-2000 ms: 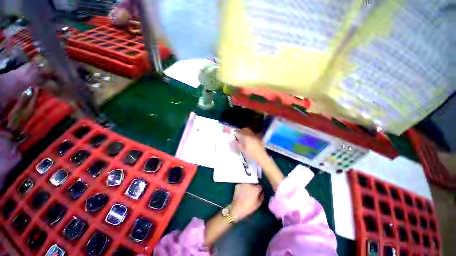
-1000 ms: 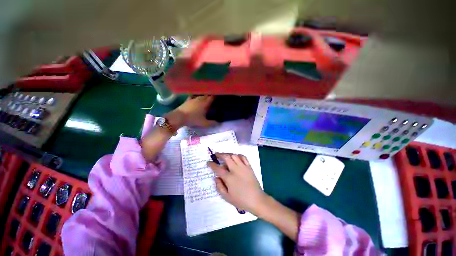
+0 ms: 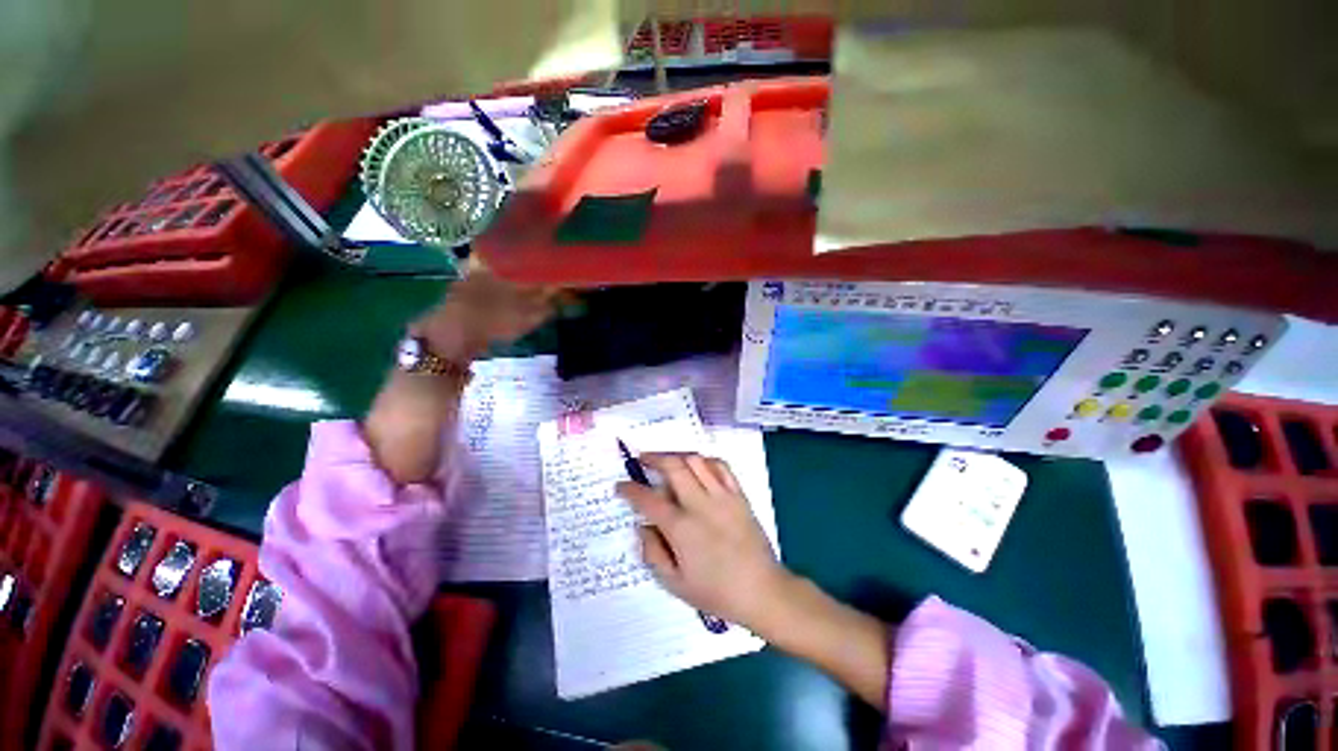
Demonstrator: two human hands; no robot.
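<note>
My right hand [image 3: 712, 536] rests on the handwritten record sheets [image 3: 616, 631] with a dark pen [image 3: 633, 464] held between its fingers. A pink clip [image 3: 574, 421] sits at the top of the pages. More written pages [image 3: 502, 484] lie under and left of them. My left hand [image 3: 492, 311] is at the foot of the pale green desk fan [image 3: 439, 182], beside a black object [image 3: 646, 330]. Its fingers are blurred and partly hidden, so its hold cannot be told.
The tester [image 3: 910, 367] stands behind right, its screen lit, with a white square pad [image 3: 964, 508] in front. A raised red tray [image 3: 660, 184] hangs over the back. Watch trays stand at lower left [image 3: 110, 587] and right [image 3: 1233, 506]. Blurred sheets [image 3: 1027, 132] cover the top.
My left hand has moved left and up from the black object to the fan's foot. My right hand has stayed on the page with the pen. The hanging sheets' position in view has shifted.
</note>
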